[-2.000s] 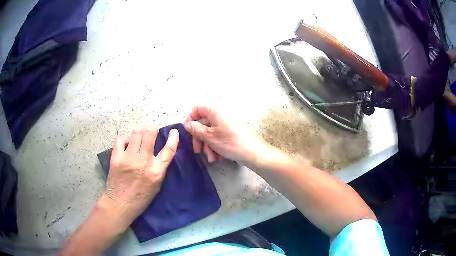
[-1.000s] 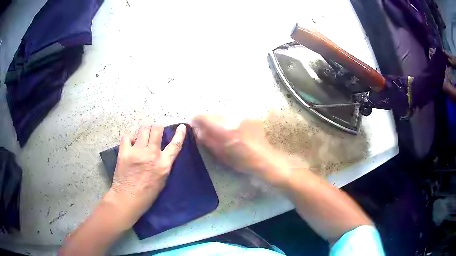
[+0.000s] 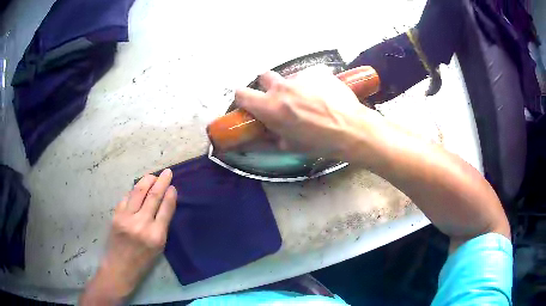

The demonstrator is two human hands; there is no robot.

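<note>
A navy-purple garment piece [image 3: 221, 224] lies flat on the white table near its front edge, one rounded corner at its lower right. My left hand [image 3: 146, 209] rests with its fingertips on the piece's upper left edge, fingers nearly together, not gripping it. My right hand [image 3: 299, 107] is closed around the orange-brown handle of the iron [image 3: 263, 164]. The iron's pointed tip is at the piece's upper edge and its body covers the upper right corner. Whether the tip presses on the cloth or is just above it, I cannot tell.
A pile of navy and grey pieces [image 3: 66, 72] lies at the upper left, a darker bunch [image 3: 12, 218] at the left edge. A dark purple wrapped hose [image 3: 389, 63] runs from the iron to the upper right. A dark padded board [image 3: 494, 101] borders the table's right side.
My right hand has left the piece's corner and taken the iron, which has moved left and turned onto the piece's upper edge. My left hand has shifted left and down.
</note>
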